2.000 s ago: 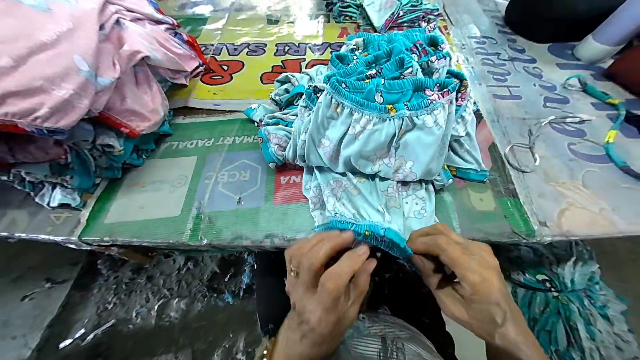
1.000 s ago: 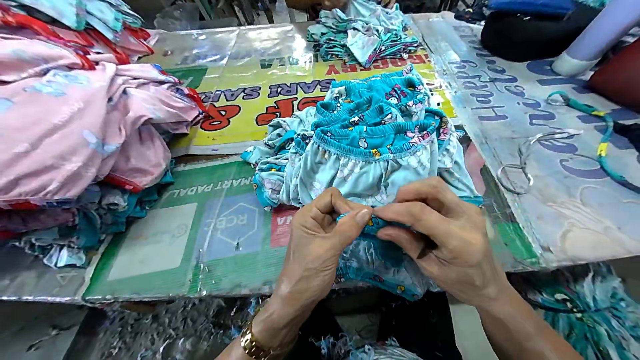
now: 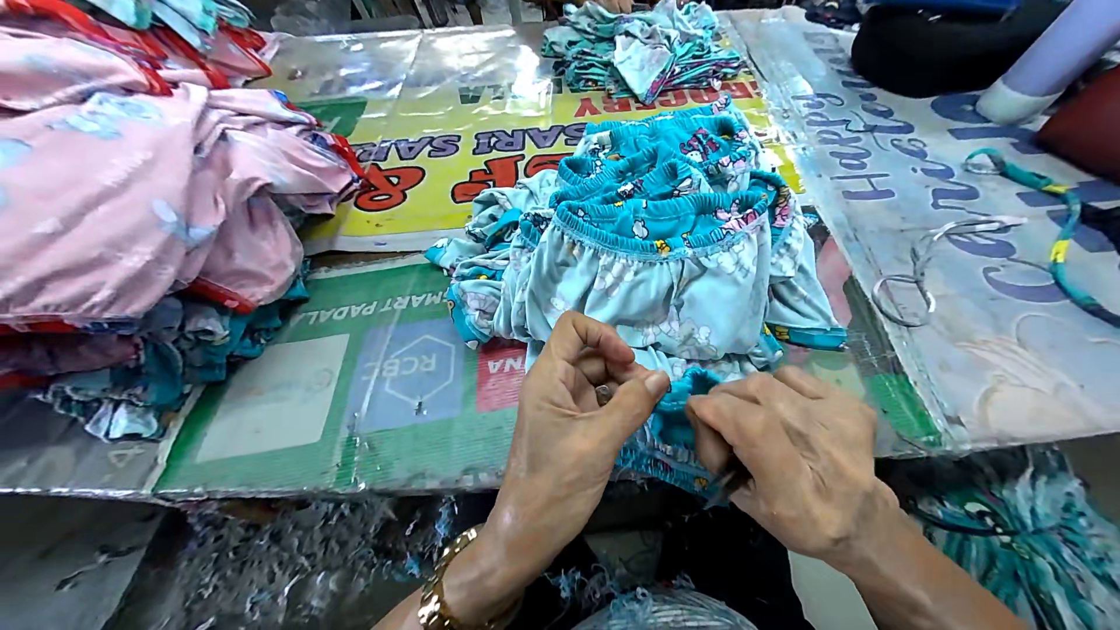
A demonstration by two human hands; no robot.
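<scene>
Teal elastic-waisted garments with pale printed fabric lie piled at the table's near edge. Below them, a teal gathered waistband hangs over the edge between my hands. My left hand has its thumb and fingers drawn together just left of this band; whether they hold thread or cloth cannot be told. Curled over the band's right side, my right hand grips it. A dark, narrow metal-looking tool shows under that palm, its kind unclear.
Pink garments with red edging are heaped at left over teal ones. A teal cloth stack sits at the back. Metal rings and a teal cord lie at right. Cloth strips hang below the table at lower right.
My hands, together at the waistband one second ago, are now apart, the left drawn off to the left. Two seconds ago both were on the band at the table's edge.
</scene>
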